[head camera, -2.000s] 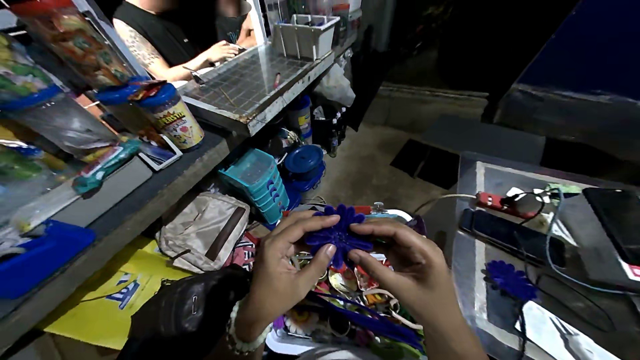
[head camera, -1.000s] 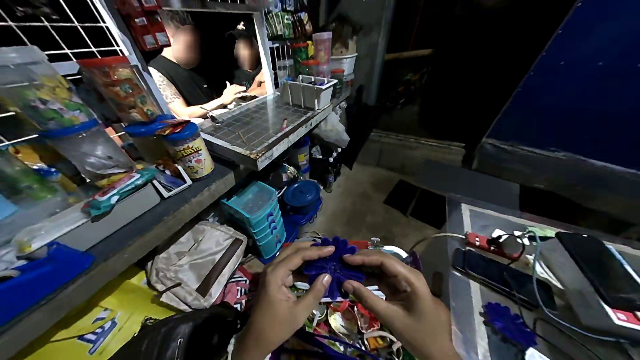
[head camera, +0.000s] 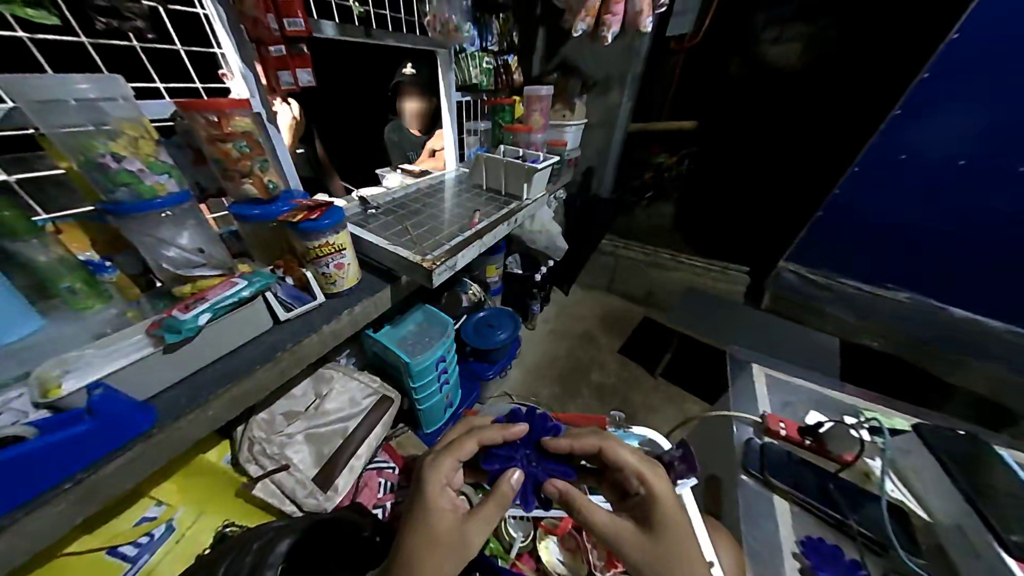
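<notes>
A dark blue-purple flower with looped petals is held up between both hands at the bottom centre; its material cannot be told. My left hand grips its left side between thumb and fingers. On the right side, my right hand pinches the petals in the same way. Beneath the hands is a container of mixed small items, partly hidden by them. A second blue-purple flower lies on the table at the lower right.
Phones and a red power strip with cables lie on the right table. Teal drawers, a beige bag and a blue lidded tub stand below the left counter, which holds jars. A person is beyond the window.
The view has tilted up and swung left. Both hands still hold the flower. The person in the black sleeveless top at the window has shifted and is now mostly hidden behind the frame.
</notes>
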